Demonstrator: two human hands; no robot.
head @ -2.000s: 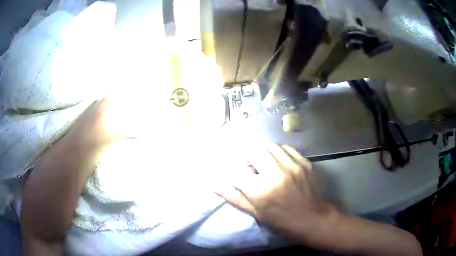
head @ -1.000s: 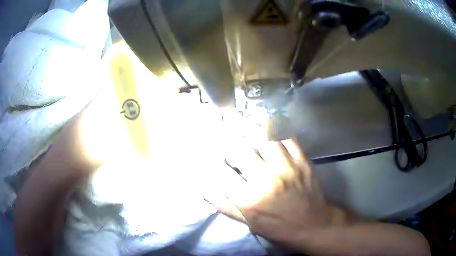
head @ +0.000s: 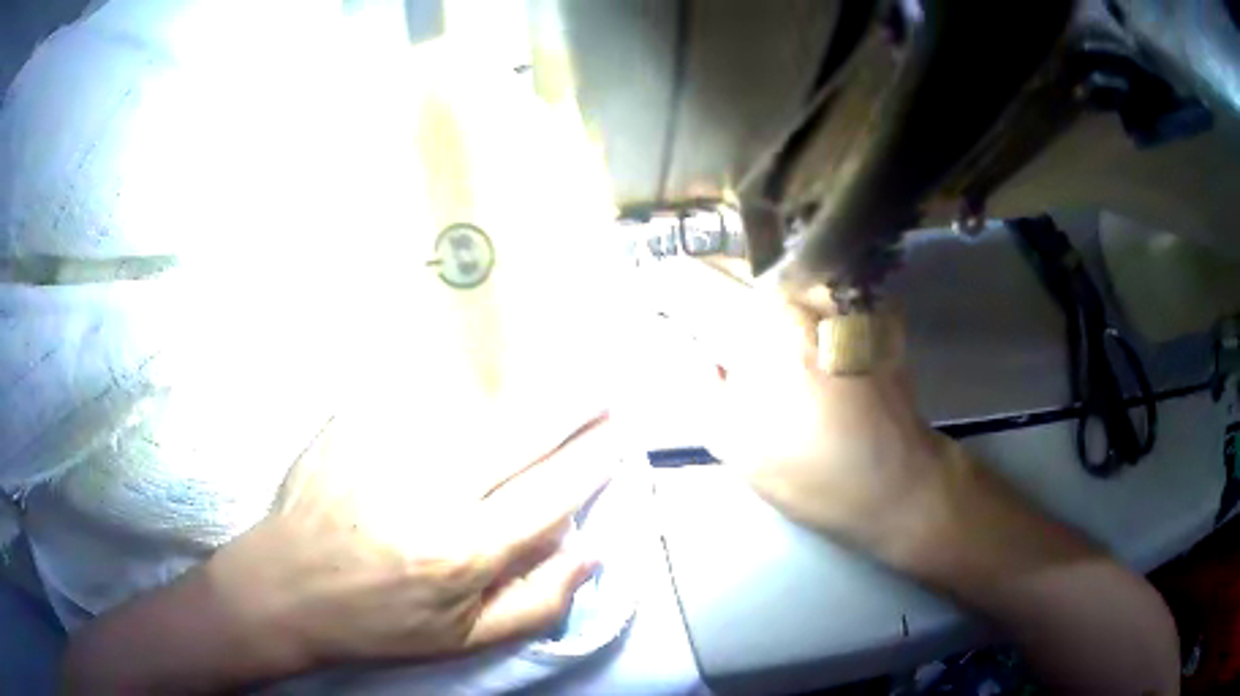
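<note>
A white garment piece [head: 109,354] spreads over the left side, washed out by glare toward the centre. My left hand [head: 408,564] is at the lower left, its fingers pointing right and curled around white cloth near its edge. My right hand [head: 816,435] reaches in from the lower right, beside and partly behind the tan knurled knob [head: 851,343]. Its fingertips are lost in glare near the needle area; what they hold is hidden. The sewing machine head [head: 666,109] is above, with small metal parts of the presser foot area [head: 687,234] below it.
A yellow strip with a round mark [head: 465,256] shows in the glare left of the head. Black-handled shears [head: 1104,367] lie under the machine arm at right. The pale table edge [head: 687,612] is at the bottom. Something red [head: 1210,612] shows at the lower right.
My left hand has come down into view at the lower left. My right hand has moved up and right, near the knob. The view has shifted, and a dark slot in the table is now exposed.
</note>
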